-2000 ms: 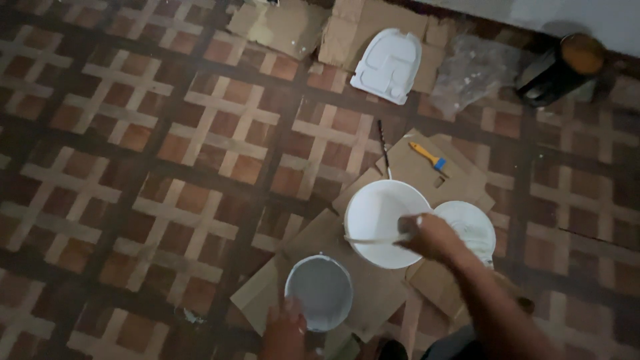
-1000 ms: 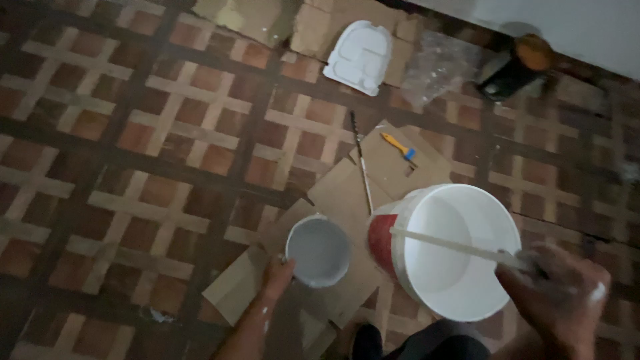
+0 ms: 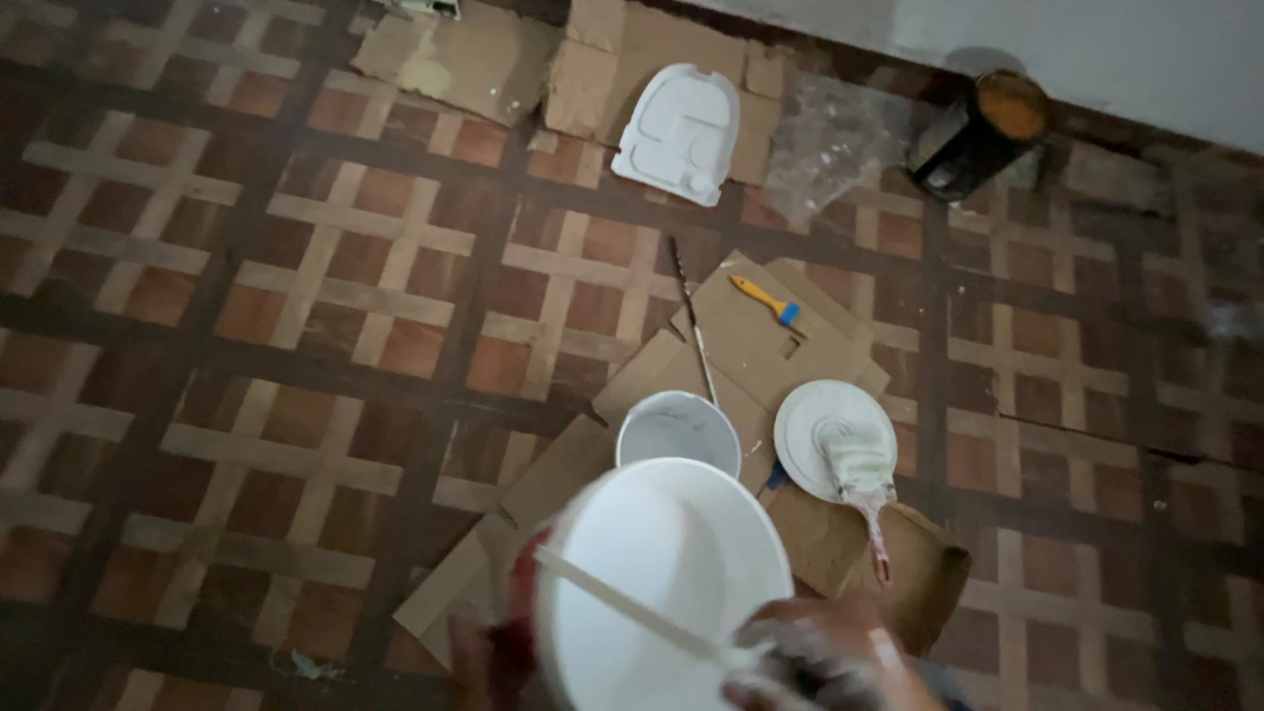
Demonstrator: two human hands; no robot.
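Observation:
A large white bucket [image 3: 681, 553] with red on its outer side is tilted at the bottom centre, its mouth facing up at me. My right hand [image 3: 820, 657], smeared with white, grips a pale flat stick [image 3: 632, 607] that crosses over the bucket's mouth. Against the bucket's red left side lies my left hand [image 3: 474, 657], blurred and partly cut off; its fingers are hard to make out. Just beyond the bucket stands a smaller pail [image 3: 679, 430], grey-white inside. A wide paintbrush [image 3: 859, 464] with whitened bristles rests on a round white lid [image 3: 802, 434] to the right.
Cardboard sheets [image 3: 642, 380] lie on the patterned floor, with a yellow-handled brush [image 3: 760, 291] and a thin rod [image 3: 693, 326] near them. Farther off are a white moulded tray [image 3: 681, 123], crumpled clear plastic [image 3: 834, 143] and a dark cylindrical container [image 3: 973, 133] by the wall.
The large bucket has moved left, and the lid with the wide brush shows again. My left hand has gone from the smaller pail to the large bucket's side.

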